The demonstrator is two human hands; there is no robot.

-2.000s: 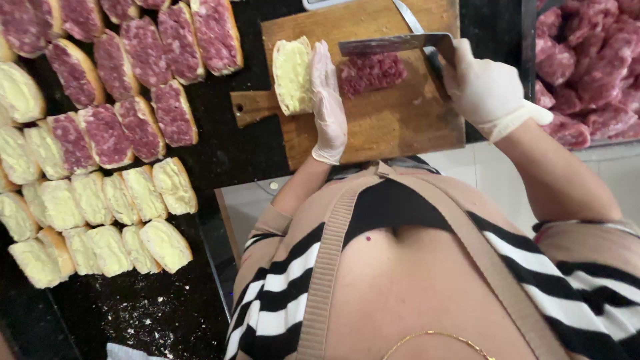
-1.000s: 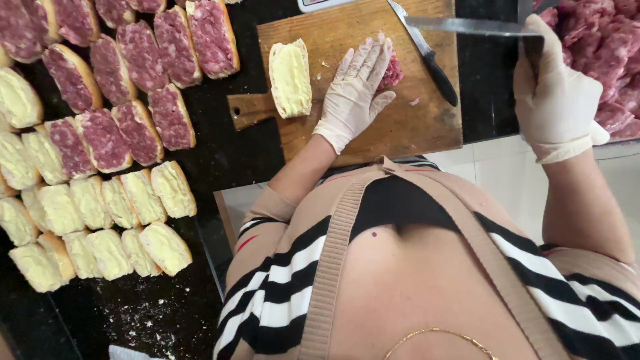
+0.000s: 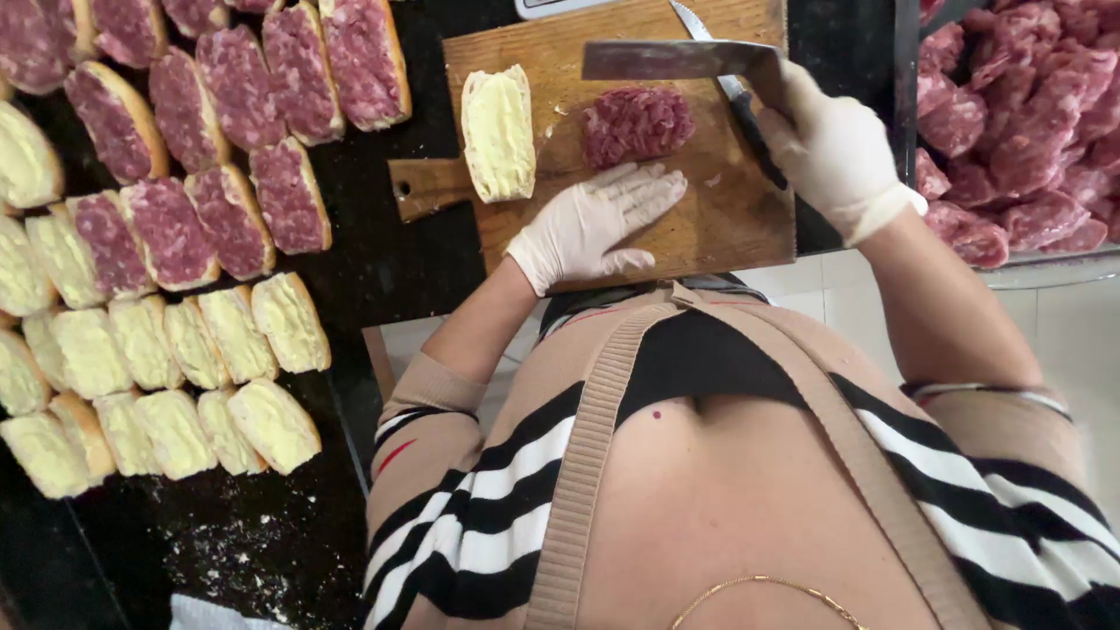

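My left hand (image 3: 604,223), in a white glove, lies flat on the wooden cutting board (image 3: 735,219), its fingers along the near edge of a flattened patch of raw minced meat (image 3: 637,125). My right hand (image 3: 831,149), gloved too, grips the handle of a broad metal blade, likely a cleaver (image 3: 674,60), held above the board just beyond the meat. Left of the meat is a bread half spread with a pale yellow layer (image 3: 499,136). A dark-handled serrated knife (image 3: 752,127) lies on the board, partly behind the blade and close to my right hand.
Rows of bread halves cover the dark countertop (image 3: 367,254) at left, some topped with raw meat (image 3: 245,87), others with pale spread (image 3: 289,322). A clear container of raw meat pieces (image 3: 1032,131) stands at right. Part of a white device (image 3: 560,7) shows at the top edge.
My left hand has moved off the meat to its near side, uncovering it. My right hand has brought the blade back left over the board from beyond its right side.
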